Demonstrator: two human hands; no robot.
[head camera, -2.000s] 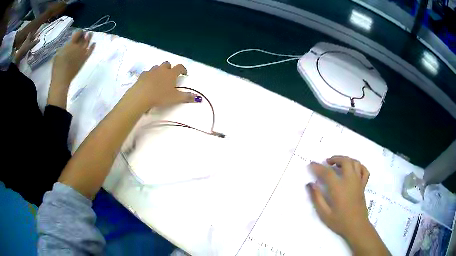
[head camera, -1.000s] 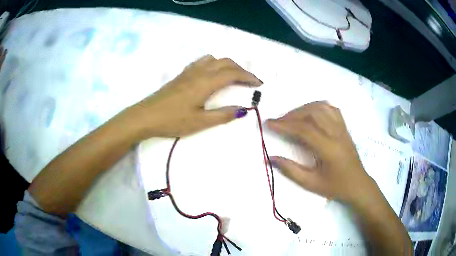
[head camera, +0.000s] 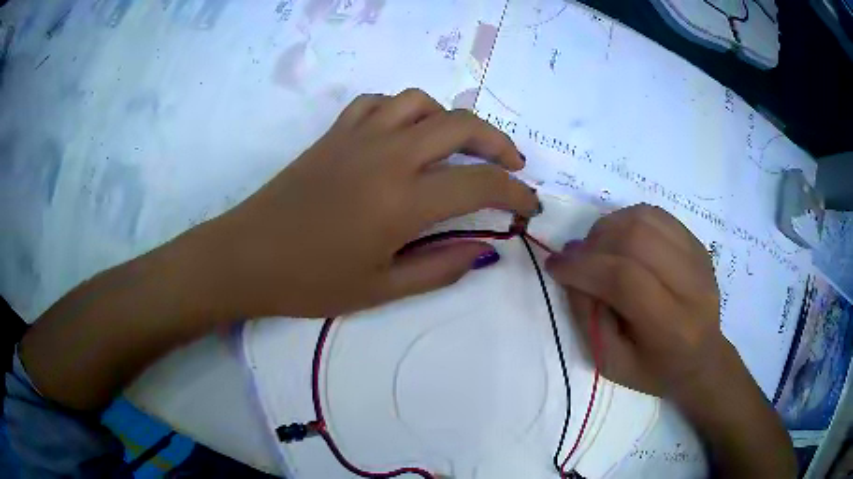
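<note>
The white housing (head camera: 472, 374) lies in front of me, its upper part under my hands and its near edge cut off by the frame. My left hand (head camera: 374, 201) spans its upper left, with fingertips and thumb at the red-and-black wire harness (head camera: 557, 346) beside a small connector, mostly hidden by a finger. My right hand (head camera: 645, 290) pinches the red wire right of that connector. The black wire hangs apart from the red one. A black connector (head camera: 296, 431) sticks out at the housing's left edge. Another wire end shows at the bottom.
The bench has stained, printed sheets (head camera: 599, 103). Another white housing with wires (head camera: 748, 33) lies on the dark belt (head camera: 823, 103) at the top right. A grey post with a small pale block (head camera: 801, 204) and a picture sheet (head camera: 823, 346) are on the right.
The view has moved closer to the housing. My left fingers have closed in at the upper connector. My right hand has taken the red wire, which now bows away from the black one.
</note>
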